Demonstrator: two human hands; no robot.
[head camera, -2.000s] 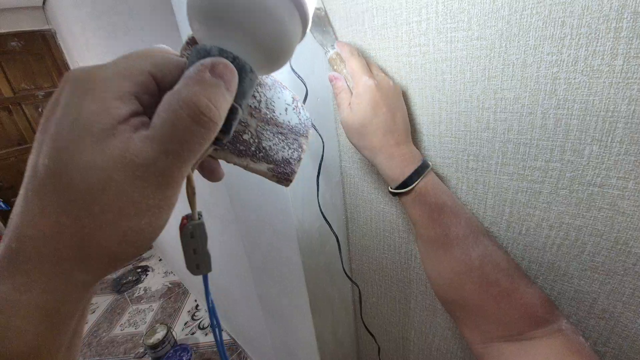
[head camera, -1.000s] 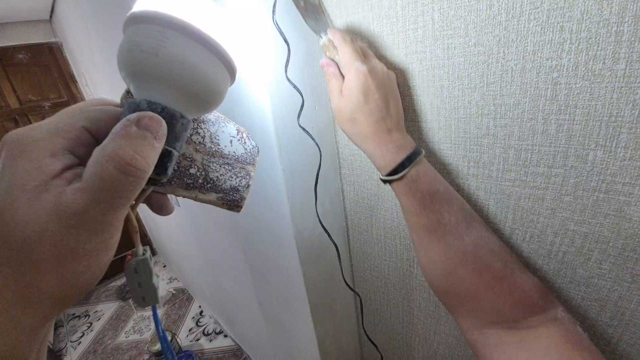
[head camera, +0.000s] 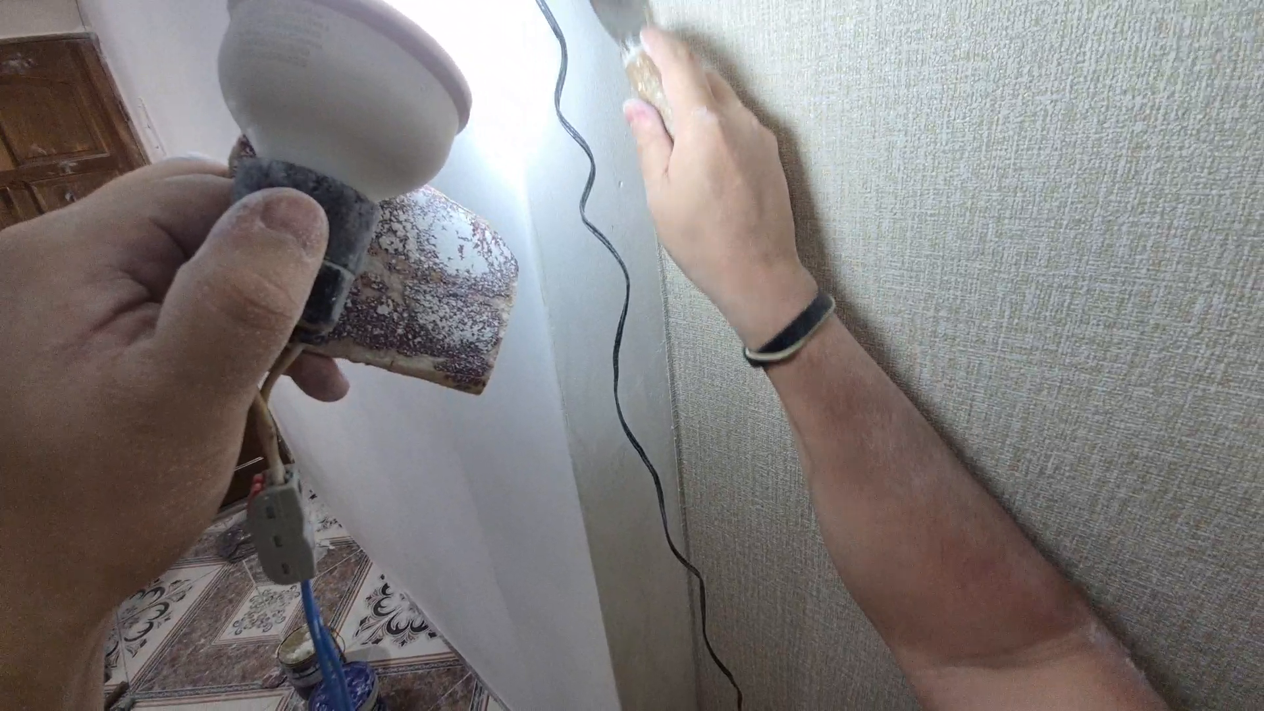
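In my left hand (head camera: 188, 286) are a lit light bulb (head camera: 336, 89) in a black socket (head camera: 316, 227) and a mottled, worn flat piece (head camera: 434, 286) behind it, its material unclear. Wires run down from the socket to a grey connector (head camera: 281, 528), with blue wires (head camera: 321, 632) below. My right hand (head camera: 716, 168) grips the worn handle of a putty knife (head camera: 622, 20), whose metal blade is cut off by the top edge. This hand is beside the edge of the textured wallpaper (head camera: 1037, 247). A black cable (head camera: 617, 355) hangs to its left.
A white wall (head camera: 444, 474) meets a narrow strip along the wallpaper. At the far left stands a brown wooden door (head camera: 59, 118). On the patterned tile floor (head camera: 188, 612) are an open container (head camera: 306, 657) and a blue one (head camera: 355, 691) beside it.
The bulb in my left hand has moved left and lower in view, and its bright glow now shows on the wall. My right hand has shifted a little upward with the putty knife.
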